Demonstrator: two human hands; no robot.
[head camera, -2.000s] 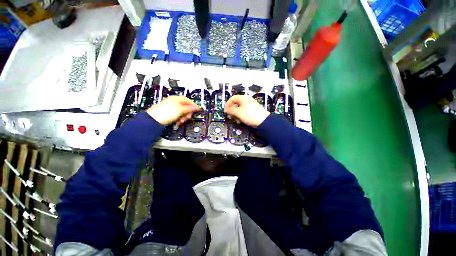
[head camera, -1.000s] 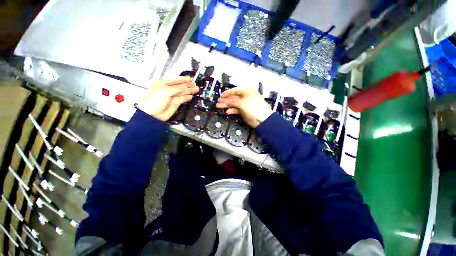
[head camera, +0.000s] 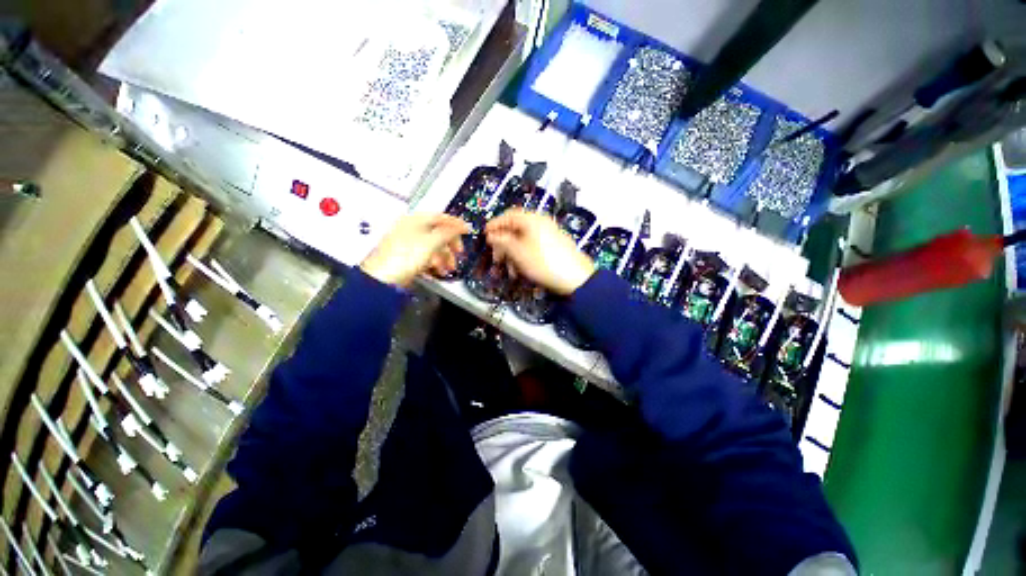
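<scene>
A row of several black housings (head camera: 700, 295) with green circuit boards lies on the narrow white bench edge, running from upper left to lower right. My left hand (head camera: 421, 246) is at the left end of the row, fingers bent together over the first housings. My right hand (head camera: 538, 250) is close beside it, with thumb and fingertips pinched near the second housing. The fingertips of both hands nearly meet. Whether either hand holds a small part or wire is too small to tell. Small dark parts (head camera: 753, 281) stand at the housings' far ends.
Blue bins (head camera: 621, 143) with silver screws and white parts lie behind the housings. A white machine (head camera: 270, 180) with red buttons is at the left. White rods (head camera: 154, 259) stand in a brown rack at lower left. A red bottle-shaped object (head camera: 920, 268) is over the green belt (head camera: 900, 450).
The view has turned, so the row now slants down to the right. Both hands have moved from the middle of the row to its left end, and their fingertips have come closer together.
</scene>
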